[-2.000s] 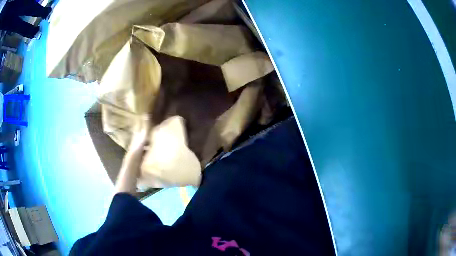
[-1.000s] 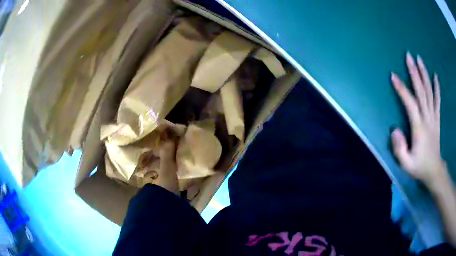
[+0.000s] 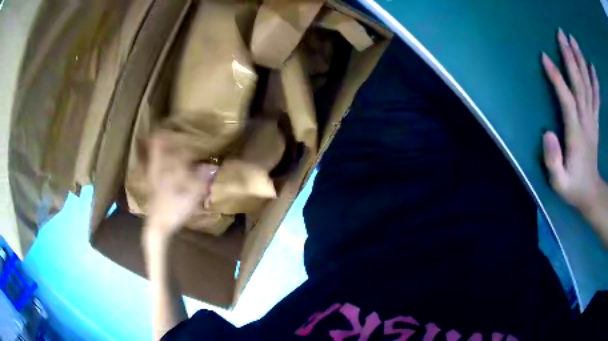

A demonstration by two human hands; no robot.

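Observation:
A large open brown shipping carton (image 3: pixel 193 266) stands beside the table, with crumpled kraft paper (image 3: pixel 210 73) inside it. My left hand (image 3: pixel 177 183) is inside the carton over the paper near its lower end. The hand is motion-blurred, and I cannot tell whether its fingers grip the paper. My right hand (image 3: pixel 577 133) lies flat on the green table with its fingers apart and holds nothing. The bottom of the carton is hidden by the paper.
The green worktable (image 3: pixel 493 73) has a white edge curving down the right side. Brown packing material (image 3: pixel 57 113) hangs at the carton's far left. Blue floor (image 3: pixel 100 280) shows below the carton. A blue stool (image 3: pixel 17 273) is at the lower left edge.
The right hand has come into view onto the table. The left hand has gone down into the carton and shifted left over the paper. The paper strip it worked on now lies lower and flatter.

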